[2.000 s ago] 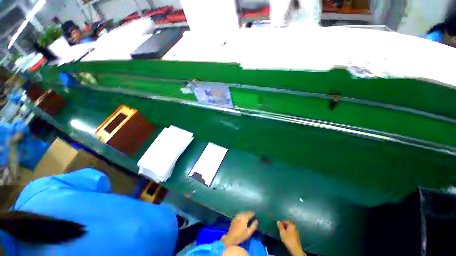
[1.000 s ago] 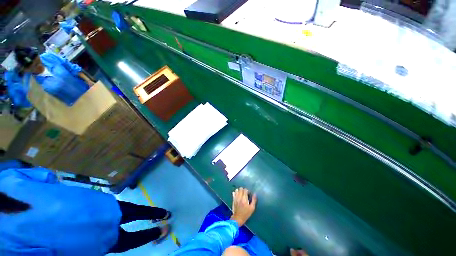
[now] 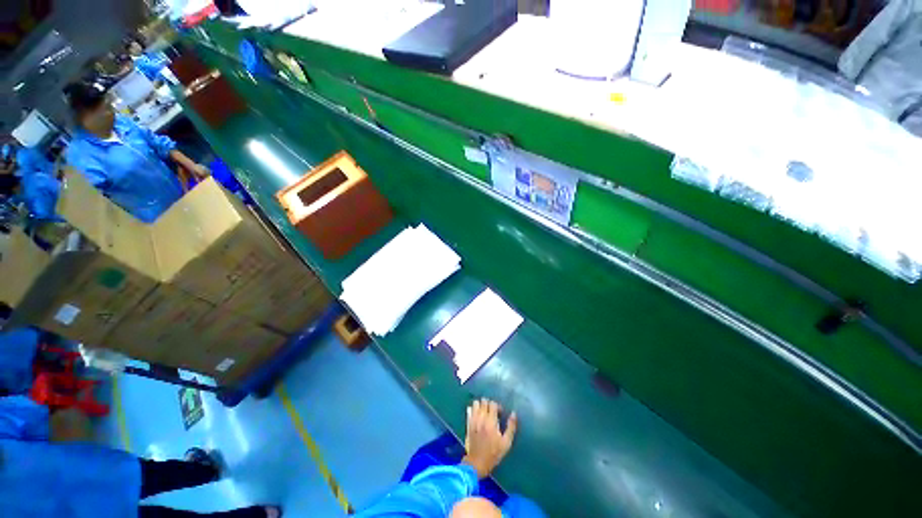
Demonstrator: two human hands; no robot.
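Note:
My left hand is at the near edge of the dark green bench, back up, fingers slightly apart; I see nothing held in it. A small dark patch lies between thumb and fingers, too unclear to tell from shadow. My right hand is out of the picture. A single white sheet or flat panel with a dark notched corner lies just beyond my left hand. A stack of white sheets lies farther along, not touched by my hand.
A wooden box with a rectangular opening stands beyond the stack. A small dark oval object lies on the bench. A green partition with a paper and rail runs alongside. Large cardboard boxes stand left; people in blue smocks are near them.
The view has swung left and down, showing more floor and boxes. My right hand has left the picture at the bottom. The person in blue at lower left has moved towards the picture's edge.

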